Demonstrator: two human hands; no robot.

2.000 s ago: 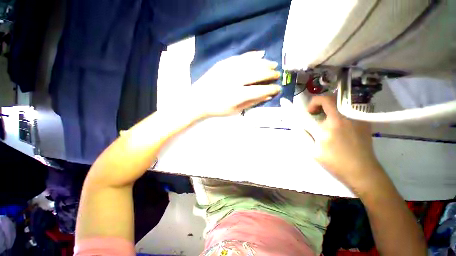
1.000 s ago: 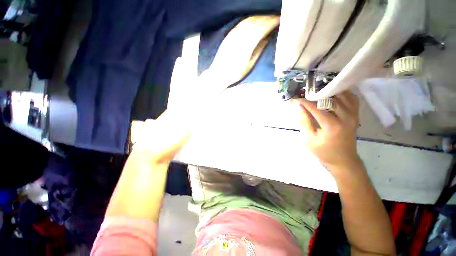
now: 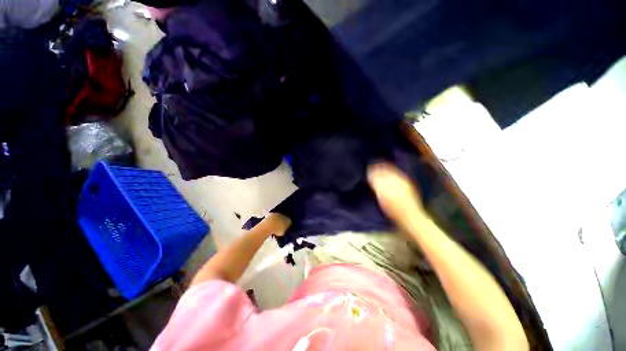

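A dark navy garment (image 3: 336, 206) lies across my lap, left of the white machine table, and joins a dark heap of cloth further ahead. My left hand (image 3: 278, 223) is at the near left edge of this garment, with its fingers partly hidden by the cloth; it seems to hold the edge. My right hand (image 3: 388, 184) is blurred and lies over the garment near the table edge; whether it grips cloth cannot be told.
A blue slatted plastic basket (image 3: 165, 226) stands tilted in view on the floor at the left. A dark garment heap (image 3: 213, 96) is ahead. The white table (image 3: 528, 226) is at the right, with navy cloth (image 3: 439, 55) beyond its edge. A red item (image 3: 99, 86) lies at the upper left.
The view has turned left and down, away from the sewing machine to the floor and my lap. Both hands have left the machine table and are now at the dark garment on my lap.
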